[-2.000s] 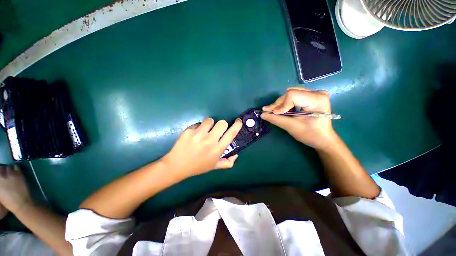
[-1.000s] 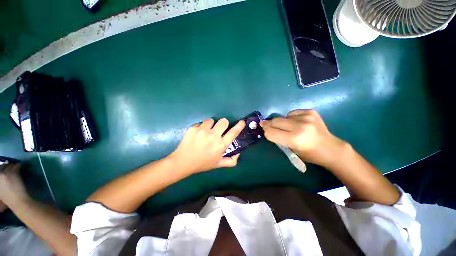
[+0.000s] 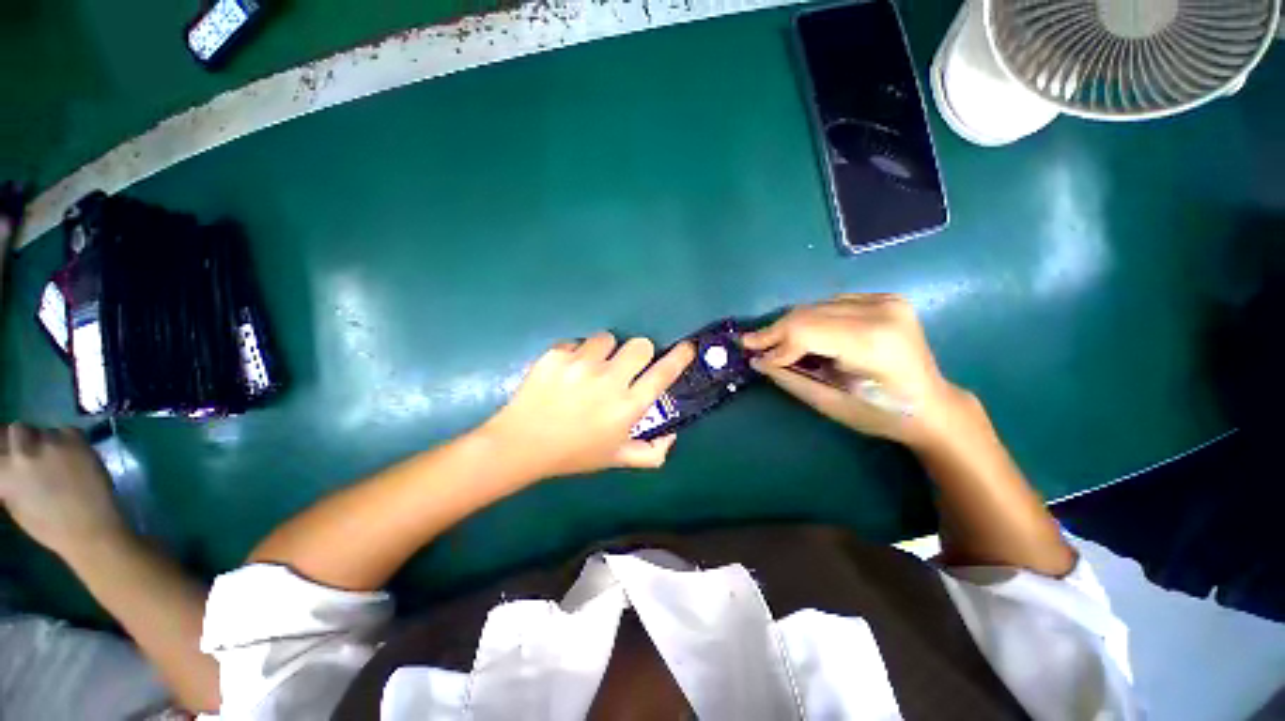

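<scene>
A black handset unit (image 3: 691,395) lies slanted on the green bench top, with a white round disc (image 3: 716,356) near its upper right end and pale marks lower down. My left hand (image 3: 585,409) holds it down, fingers over its middle and left part. My right hand (image 3: 846,359) holds a thin tweezers-like tool (image 3: 834,378), its fingertips at the handset's upper right end beside the disc. The tool's tip is hidden by the fingers, and its pale rear end points right and down.
A stack of black housings (image 3: 169,310) stands at left. A smartphone (image 3: 874,127) lies at the upper right beside a white fan (image 3: 994,85). Another person's hand (image 3: 50,486) is at the lower left. A small handset (image 3: 223,26) lies beyond the pale strip (image 3: 338,82).
The tool in my right hand has swung from pointing right to down-right, then partly back. The left hand still holds the handset. The view has shifted, and the other person's hand has moved.
</scene>
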